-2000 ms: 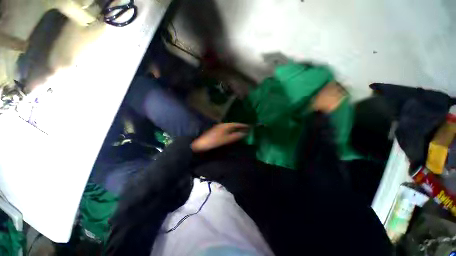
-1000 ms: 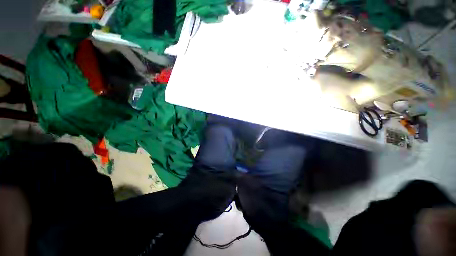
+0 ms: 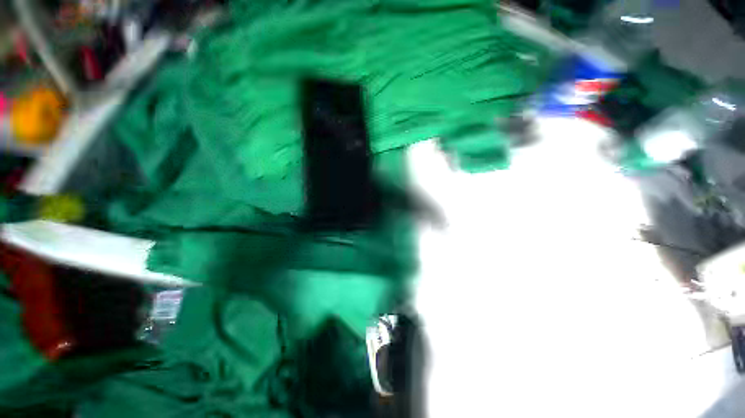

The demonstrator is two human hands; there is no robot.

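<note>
Green fabric (image 3: 245,106) lies heaped across the upper left and middle of the head view, with folds running down to the lower left. A flat black rectangle (image 3: 336,147), possibly a phone, lies on the green fabric. The white machine table (image 3: 539,286) glares brightly at the right of the heap. Part of the sewing machine (image 3: 729,282) shows at the right edge, cut off and blurred. Neither of my hands can be made out in the picture. The frame is blurred.
A white ledge (image 3: 82,249) and a red item (image 3: 33,302) are at the left. An orange round item (image 3: 38,116) is at the upper left. A blue-red-white label (image 3: 578,88) shows behind the table. A black-and-white item (image 3: 382,355) is by the table's left edge.
The view has swung left and closer to the green heap. My blurred hands at the lower edges have left the picture, and the scissors are no longer clearly visible.
</note>
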